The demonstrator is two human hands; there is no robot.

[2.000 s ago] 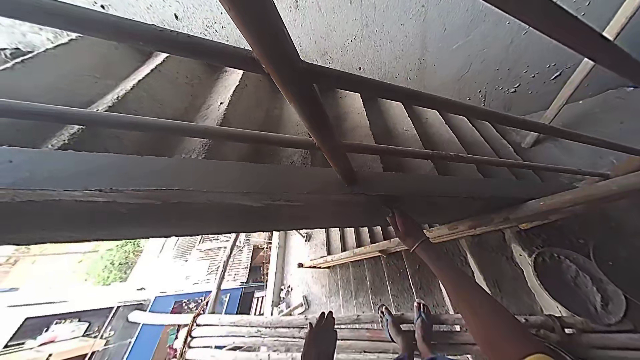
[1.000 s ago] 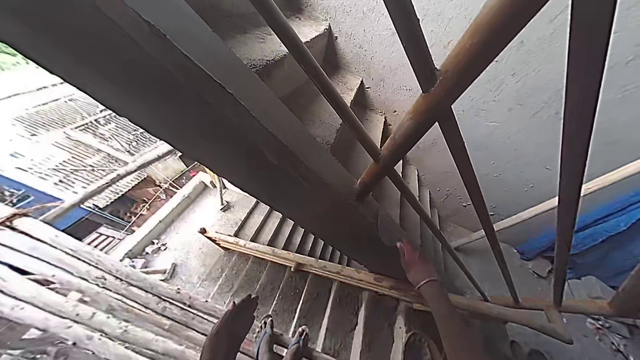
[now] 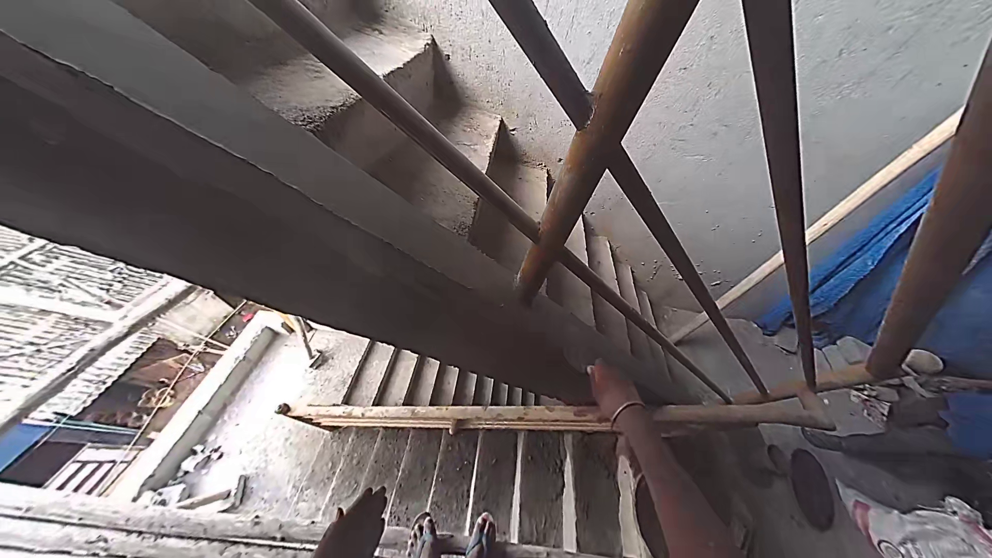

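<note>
My right hand [image 3: 612,387], with a bangle at its wrist, reaches up to the lower side of the grey concrete stringer [image 3: 434,287] of a staircase. A faint flat shape shows by its fingertips, but whether it is a tool in the hand cannot be told. My left hand [image 3: 356,523] is low in the view, fingers extended, with nothing in it, left of my sandalled feet [image 3: 453,535]. A brown metal railing post [image 3: 573,178] rises from the stringer, crossed by thinner metal rails [image 3: 411,124].
A wooden pole [image 3: 496,417] runs across below the stringer. Concrete steps [image 3: 457,473] descend beneath my feet; logs [image 3: 139,527] lie at lower left. At right are a blue tarpaulin [image 3: 860,256], a round pan [image 3: 812,488] and a printed sack [image 3: 899,527]. Corrugated roofing [image 3: 70,310] shows at left.
The view has swung strongly since the oldest frame. My right hand stays by the lower edge of the stringer, and my left hand remains low and empty.
</note>
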